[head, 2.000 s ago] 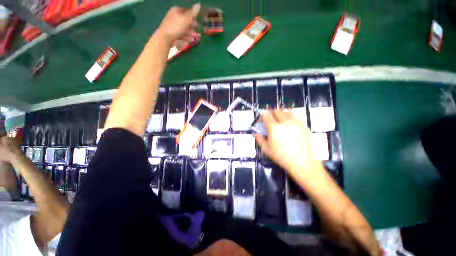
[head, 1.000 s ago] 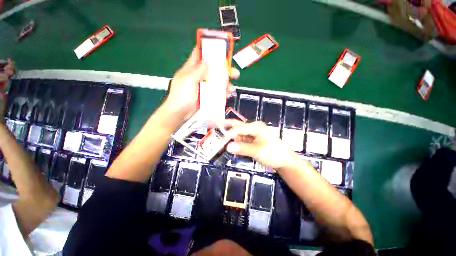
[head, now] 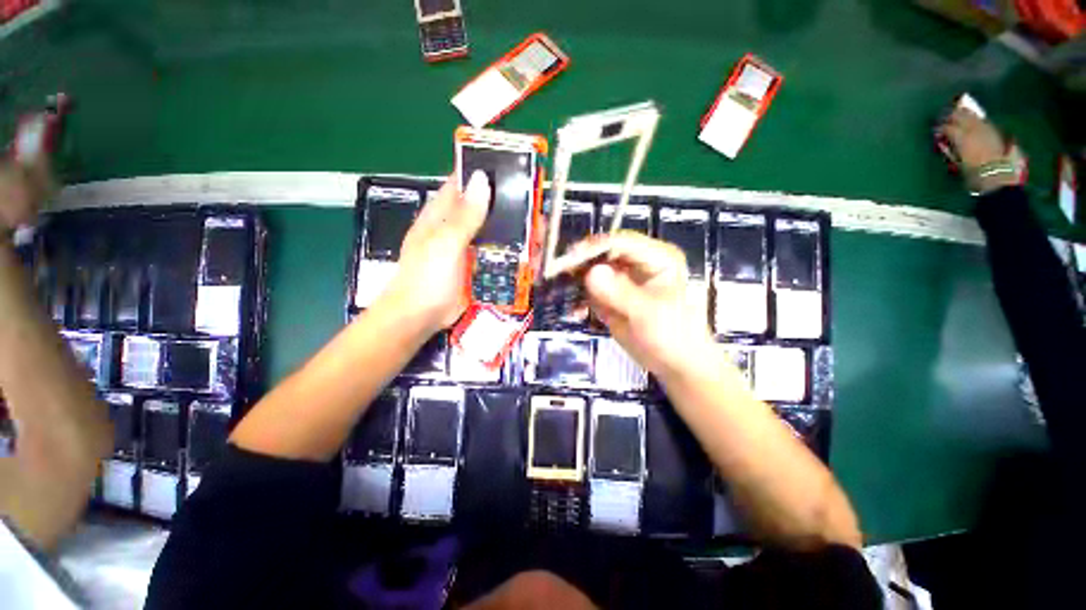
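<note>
My left hand [head: 435, 256] holds a red-orange phone body [head: 503, 215] upright, its dark screen and dark keypad facing me, my thumb on the screen's left edge. My right hand [head: 643, 286] holds a bezel [head: 604, 179], a white and pale gold open frame with a see-through middle, by its lower end. The bezel is tilted beside the phone body, not fitted on it. A red part with a white face [head: 490, 336] lies on the black tray [head: 494, 435] below my left hand. A gold-framed front cover [head: 556, 443] lies in the tray's near row.
Phone bodies [head: 511, 79] [head: 741, 105] lie on the green bench beyond the pale strip. A keypad phone [head: 441, 29] lies at the far edge. Another tray [head: 169, 280] is at left. Other people's arms reach in at left and right.
The phone body in my left hand now shows its screen and keypad instead of a white face. My right hand has raised the bezel off the tray area. A person's arm has entered at right.
</note>
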